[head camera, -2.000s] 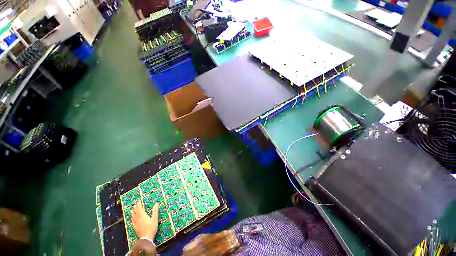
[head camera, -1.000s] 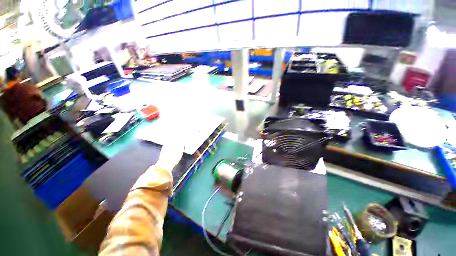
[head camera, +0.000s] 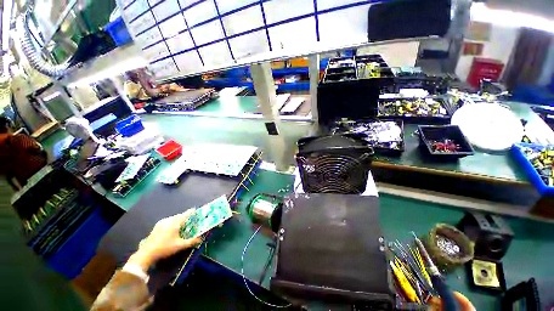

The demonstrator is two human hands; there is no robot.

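Observation:
My left hand [head camera: 161, 240] holds a green circuit board panel [head camera: 207, 217] by its left end, raised over the dark sheet [head camera: 152, 209]. My right hand [head camera: 460, 302] is at the bottom right, mostly cut off by the picture's edge, around the dark blue handle of the soldering iron [head camera: 442, 285]. Pale boards [head camera: 212, 159] lie on the far part of the dark sheet. The black work plate [head camera: 331, 246] is in the middle, bare on top. The solder spool [head camera: 263, 210] stands at its left, with thin wire hanging in a loop.
The fume extractor fan [head camera: 335, 164] stands behind the plate. The cleaning pot [head camera: 450, 245], iron stand [head camera: 488, 235] and sponge tray [head camera: 486, 274] are at right. Yellow leads [head camera: 406, 280] lie beside the plate. A tray of red parts [head camera: 445, 141] is on the rear shelf. A person [head camera: 21, 155] is far left.
My left hand has drawn back from the pale boards and now holds a panel above the dark sheet. My right hand has appeared at the iron. The view has shifted.

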